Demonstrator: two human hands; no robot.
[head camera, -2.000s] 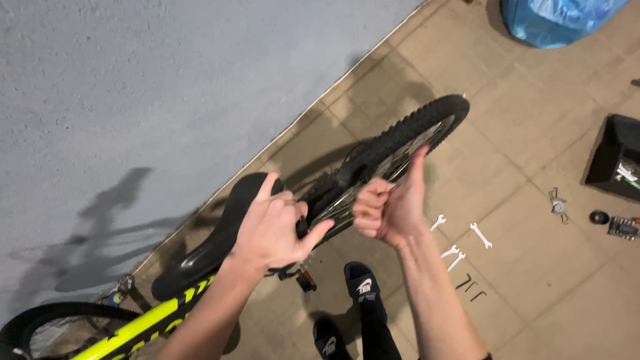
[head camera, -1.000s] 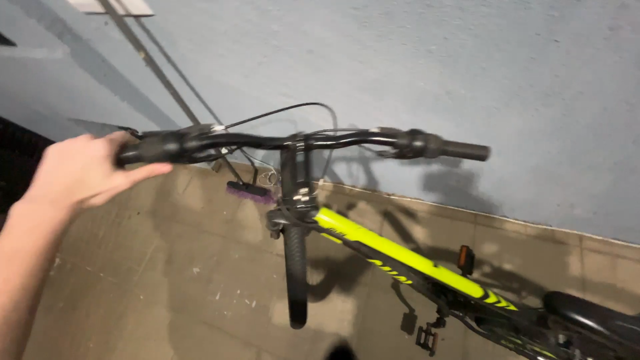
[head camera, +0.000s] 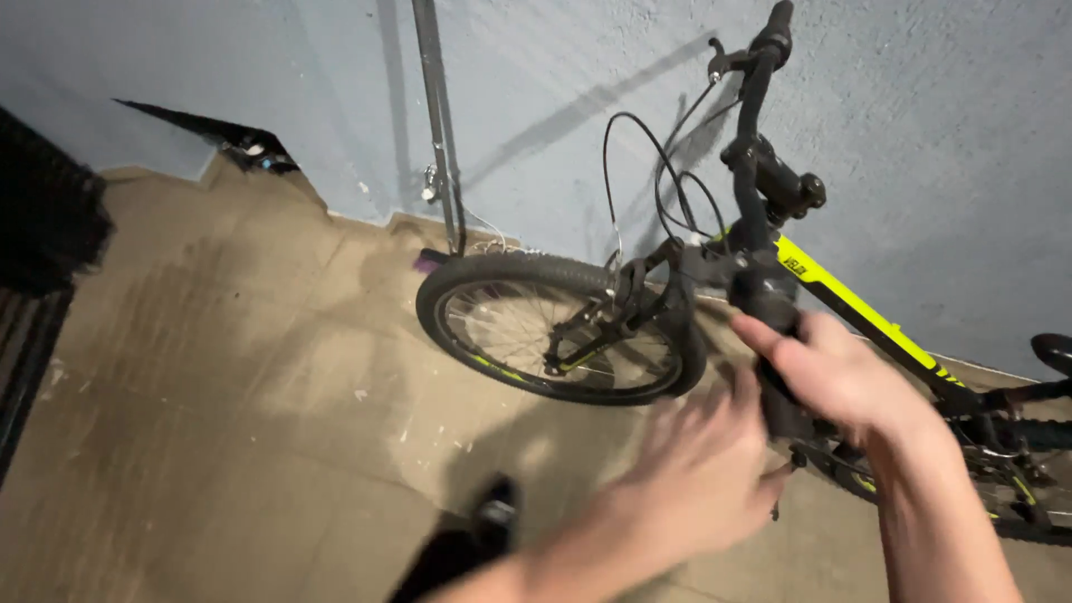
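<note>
A black and neon-yellow bicycle (head camera: 879, 322) stands beside the wall, its front wheel (head camera: 431, 314) angled towards the left. My right hand (head camera: 837, 373) is closed round the near rubber grip (head camera: 783, 406) of the black handlebar (head camera: 751, 109). Just left of that grip is my left hand (head camera: 708, 456), blurred, with its fingertips close to the grip; whether they touch it is unclear. The far end of the handlebar, with its brake lever (head camera: 716, 59), points up by the wall. Black cables (head camera: 624, 117) loop in front of the stem.
A long-handled broom (head camera: 440, 126) leans on the blue-grey wall, its head behind the front wheel. Tiled floor (head camera: 251, 469) with small white scraps lies at the left. My shoe (head camera: 496, 511) shows below the wheel. A dark object (head camera: 42, 209) stands at the left edge.
The view has swung strongly to the bicycle's front. One second ago my one visible hand was on a handlebar grip; now both hands are at the near grip. The handlebar appears turned.
</note>
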